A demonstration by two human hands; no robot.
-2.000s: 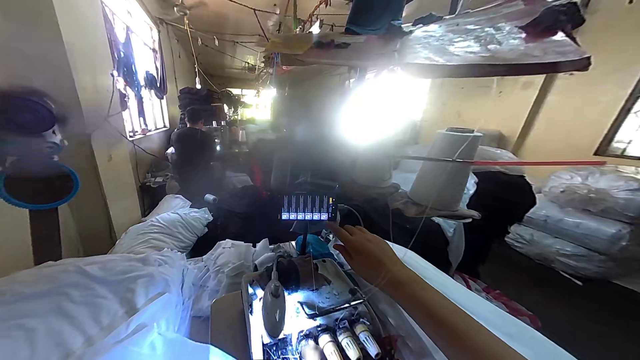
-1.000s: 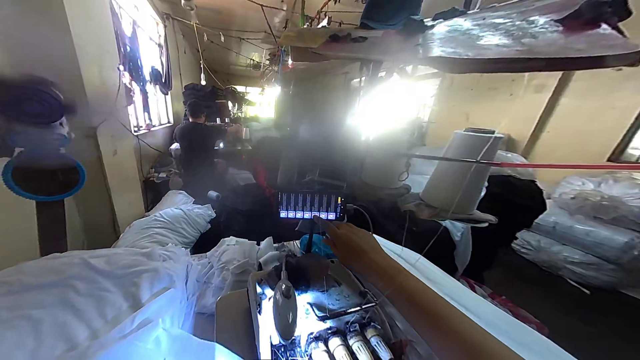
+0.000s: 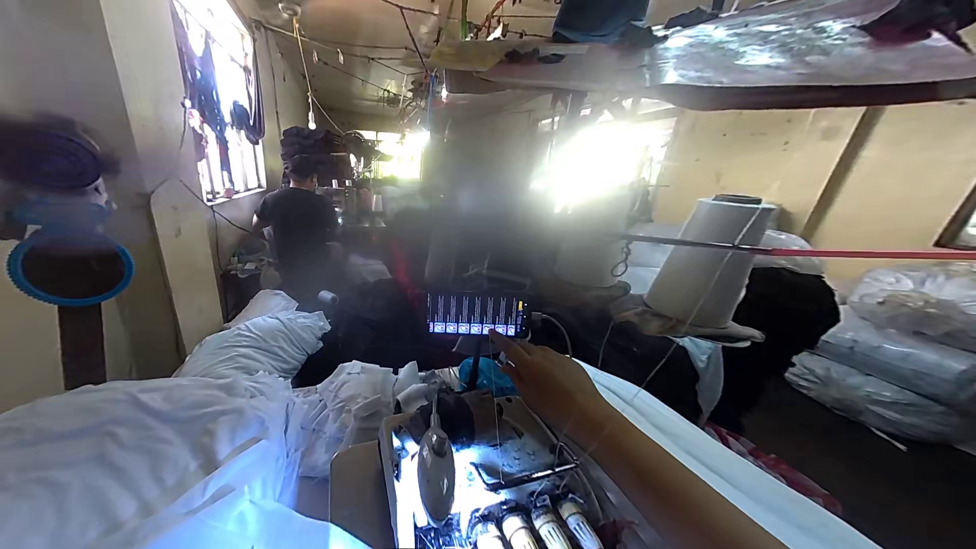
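Observation:
My right hand reaches forward, its index finger extended to the lower edge of a smartphone. The phone lies sideways on a dark stand, its screen lit, with a white cable at its right end. Nothing is held in this hand. Below and to its left is a sewing machine, seen from above, with several thread-carrying parts in a row near the bottom edge and a bright light on its left side. A pale oval lamp-like thing stands over that side. My left hand is out of view.
White fabric is heaped at left, and more runs along the right of the machine. A large cone of thread stands at right, with a thread leading down. Plastic-wrapped bundles are stacked far right. Farther back, a person faces away.
My right hand has stayed by the phone, its fingertip shifting over the lower part of the screen. The person in the back has moved an arm down.

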